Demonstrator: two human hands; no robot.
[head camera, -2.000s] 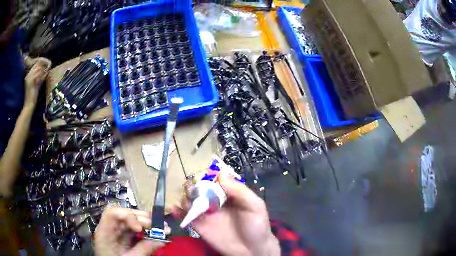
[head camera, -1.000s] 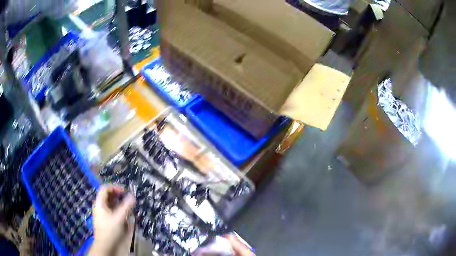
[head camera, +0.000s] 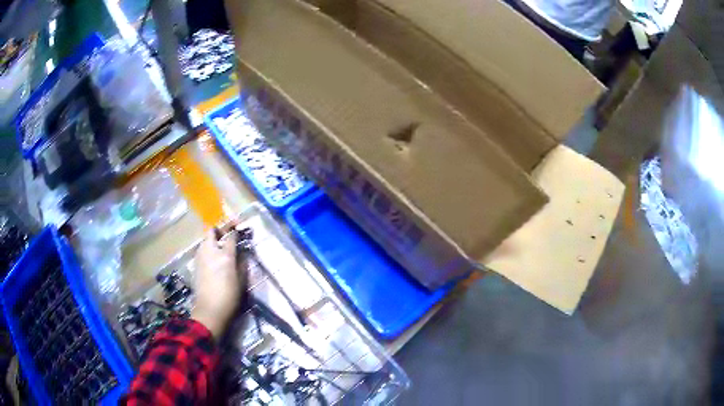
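Note:
My left hand (head camera: 217, 277), in a red and black plaid sleeve, reaches over the clear plastic tray (head camera: 337, 317). Its fingertips are closed at the dark head of a black cable assembly (head camera: 274, 321) near the tray's far end; the grip is partly hidden. More black cable assemblies (head camera: 278, 377) lie loosely in the tray, to both sides of the wrist. My right hand and the glue tube are not in view.
A blue bin with dark housings (head camera: 67, 337) stands at left. A large open cardboard carton (head camera: 468, 194) overhangs an empty blue bin (head camera: 361, 270) and one with small white parts (head camera: 258, 158). Clear bags (head camera: 119, 214) lie behind the tray.
The view has turned right, towards the tray and carton. My left hand has left the work spot and moved out to the tray's far end. My right hand has gone out of the picture.

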